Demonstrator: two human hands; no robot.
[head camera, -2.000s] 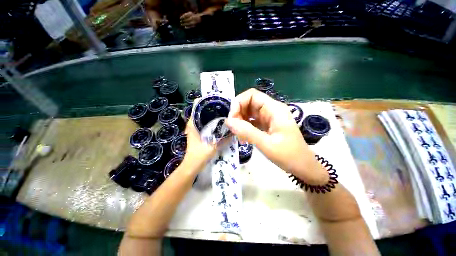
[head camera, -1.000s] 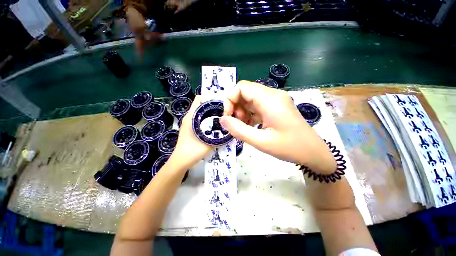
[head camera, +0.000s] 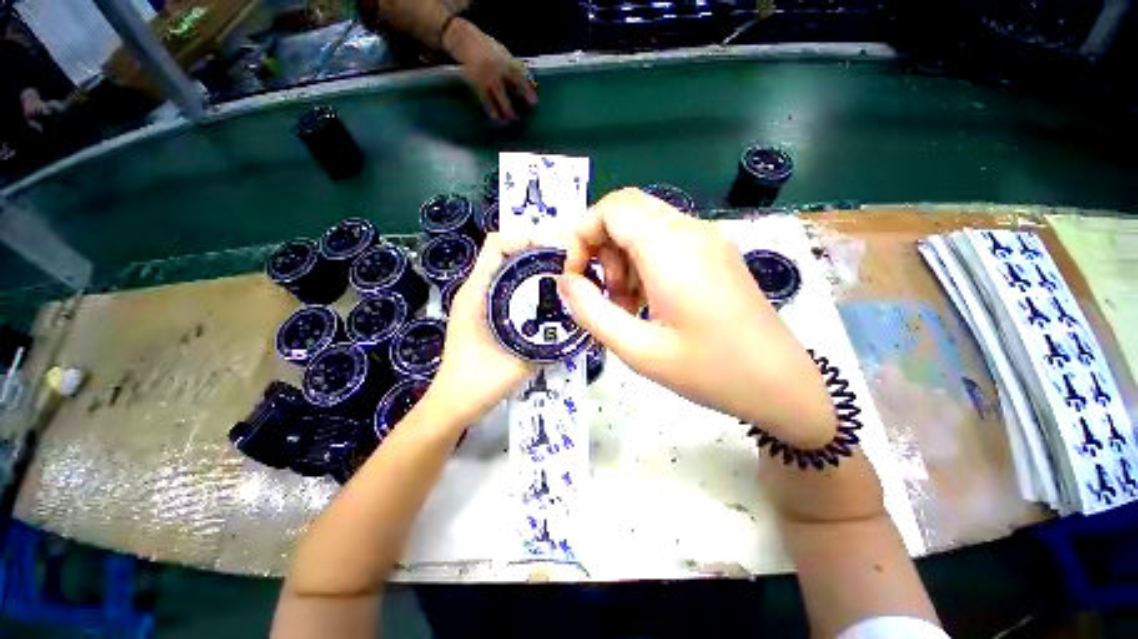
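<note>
My left hand (head camera: 477, 337) holds a black cylindrical housing (head camera: 509, 310), its round ringed end facing up. A white disc with a dark three-armed mark (head camera: 545, 318) shows on that end. My right hand (head camera: 624, 281) is over the right side of the housing, thumb and fingertips at the disc; whether they pinch anything is hidden. A white strip with dark three-armed shapes (head camera: 539, 468) lies lengthwise under the hands. My right wrist wears a black coiled band.
Several black housings (head camera: 378, 318) stand at left, some lying on their sides. Another housing (head camera: 771, 277) stands right of my hand. Fanned adhesive strips (head camera: 1067, 362) lie at right. Beyond is the green conveyor belt (head camera: 649, 119) with housings and another person's hand (head camera: 496, 78).
The housing's end is turned slightly and my right fingertips have shifted a little on it. The other person's hand has moved right over the belt. Housings on the belt have moved right.
</note>
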